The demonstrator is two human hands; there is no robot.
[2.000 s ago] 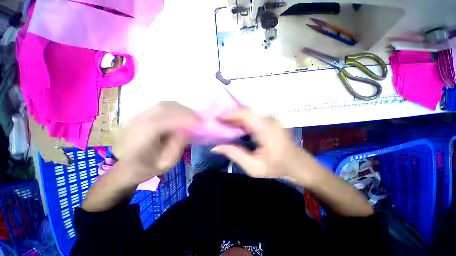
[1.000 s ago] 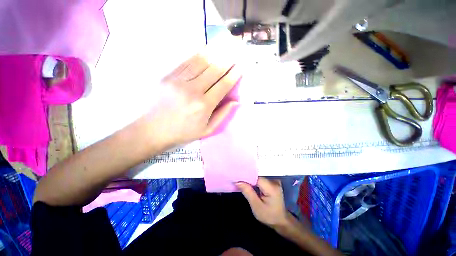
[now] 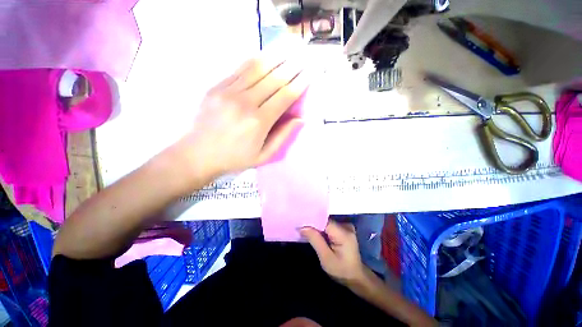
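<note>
A light-pink panel point(image 3: 293, 198) lies over the table's front edge, its far part under my left hand, where hot pink shows. My left hand point(image 3: 249, 112) lies palm down on the panel, fingers together and pointing to the sewing machine; its fingertips are washed out by the lamp. My right hand point(image 3: 335, 249) pinches the panel's near right corner between thumb and fingers, just below the table edge. The sewing machine's needle area point(image 3: 328, 32) is just beyond my left fingertips; the needle cannot be made out.
Gold-handled scissors point(image 3: 488, 115) and orange-blue snips point(image 3: 482, 48) lie right of the machine. Hot-pink pieces point(image 3: 32, 134) and a white-cored roll point(image 3: 92, 99) are at left. More pink pieces point(image 3: 570, 137) lie at the right edge. Blue baskets point(image 3: 504, 249) stand below on both sides.
From two seconds ago, my hands have parted and the pink piece is spread flat over the table edge. Since one second ago, hands and panel look nearly the same; the view has shifted slightly.
</note>
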